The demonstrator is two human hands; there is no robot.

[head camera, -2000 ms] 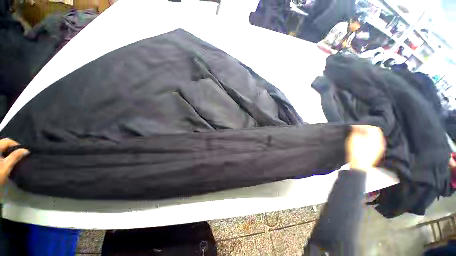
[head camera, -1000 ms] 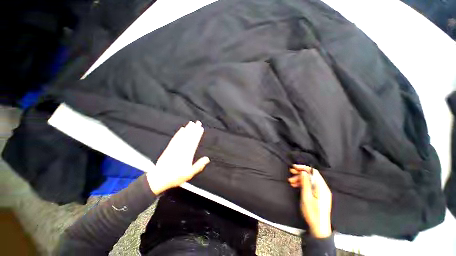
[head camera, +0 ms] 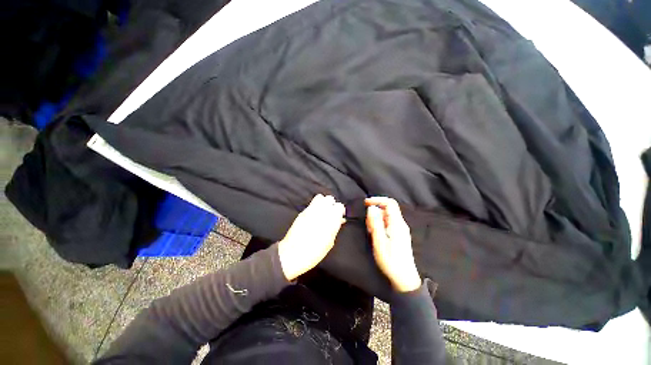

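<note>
A large dark jacket (head camera: 342, 121) lies spread over the white table, wrinkled in its middle. Its long hem band (head camera: 492, 267) runs along the edge nearest me. My left hand (head camera: 314, 234) is closed on the hem band, fingertips pinching the cloth. My right hand (head camera: 390, 242) is just to the right of it, its curled fingertips at the same band. A small gap of cloth shows between the hands. No tool is visible in either hand; the inside of the right palm is hidden.
The white table (head camera: 160, 178) shows its edge at the left. A dark garment heap (head camera: 78, 192) hangs beside a blue crate (head camera: 178, 227) at the left. More dark cloth lies at the top corners. The floor (head camera: 107, 299) is speckled. Pale thread bits cling to my sleeve and dark clothes.
The view has turned from the wide hem to its nearer part. My left hand has gone from lying flat to pinching the band, and my right hand has moved left beside it.
</note>
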